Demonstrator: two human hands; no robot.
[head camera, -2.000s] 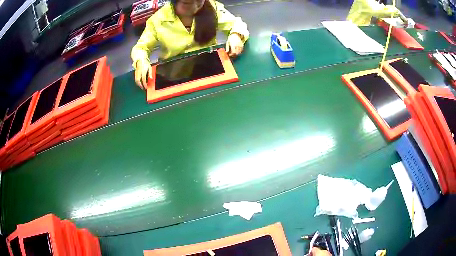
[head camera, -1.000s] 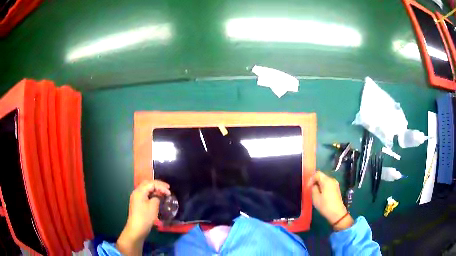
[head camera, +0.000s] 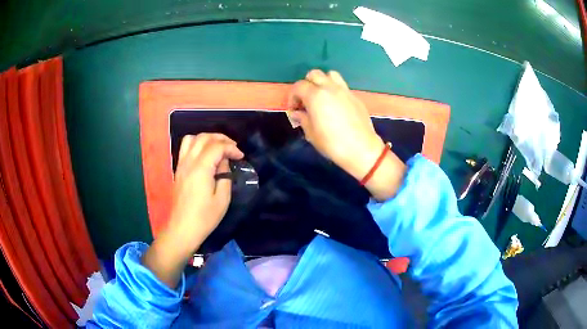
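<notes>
A glossy black display panel (head camera: 283, 212) lies in an orange-red foam tray (head camera: 219, 94) in front of me. My right hand (head camera: 331, 119) is at the panel's far edge, with thumb and fingers closed on a small yellowish tape tab (head camera: 294, 119). My left hand (head camera: 204, 180) is over the panel's left part and holds a small, dark, roundish, translucent item (head camera: 244, 175) between its fingers, just above or on the glass; I cannot tell which.
Stacked orange-red trays (head camera: 45, 186) stand at the left. A torn white wipe (head camera: 394, 37) lies beyond the tray. At the right are a whitish plastic bag (head camera: 533, 119), a corded black tool (head camera: 476, 183), thin dark sticks (head camera: 508, 193), a small white bottle (head camera: 526, 211) and a paper sheet (head camera: 566, 199).
My right hand has moved from the tray's right edge to the tab at the panel's far edge. My left hand has moved up and inward over the glass with the roundish item. The view has shifted closer.
</notes>
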